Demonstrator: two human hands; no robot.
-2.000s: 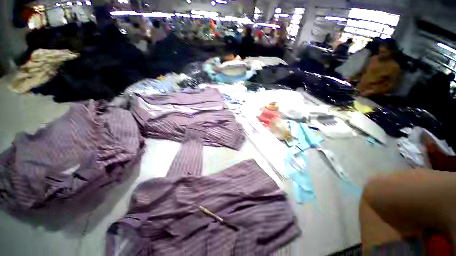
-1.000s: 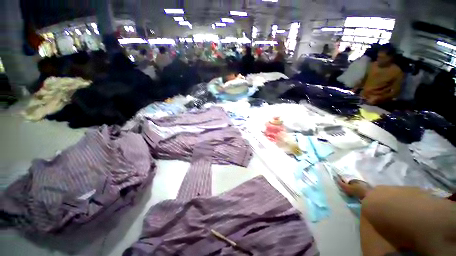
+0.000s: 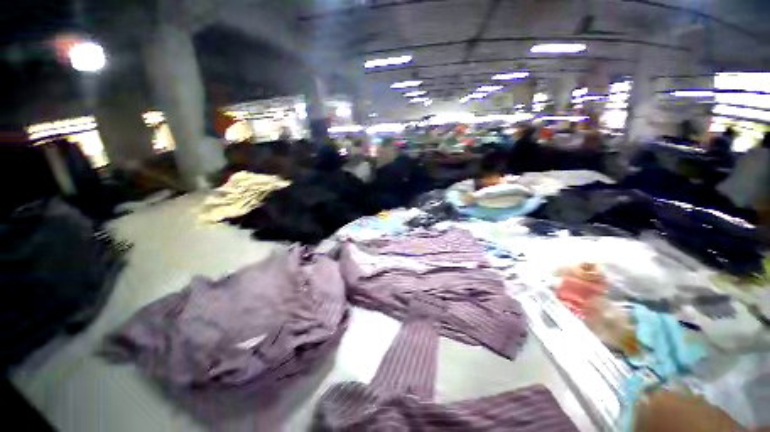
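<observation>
A purple striped shirt (image 3: 490,412) lies nearest me, cut off by the bottom edge. Another striped shirt (image 3: 435,283) lies flat beyond it, and a striped sleeve (image 3: 407,359) runs between the two. A crumpled striped shirt pile (image 3: 245,325) sits to the left. A blurred patch of skin shows at the bottom right edge, apparently part of my right hand (image 3: 682,412) or forearm. It is cut off, beside light blue strips, and its fingers cannot be made out. My left hand is out of the picture.
A red-pink bottle-like item (image 3: 581,287), light blue strips (image 3: 663,337) and long shiny plastic strips (image 3: 574,350) lie at right on the white table (image 3: 181,240). Dark garments (image 3: 312,202) and a cream heap (image 3: 243,194) lie at the far side. A dark mass (image 3: 55,278) stands at left.
The view has turned left and up, so the shirts sit further right and lower. The thin tool on the near shirt and the large bare arm have dropped mostly or wholly out of view.
</observation>
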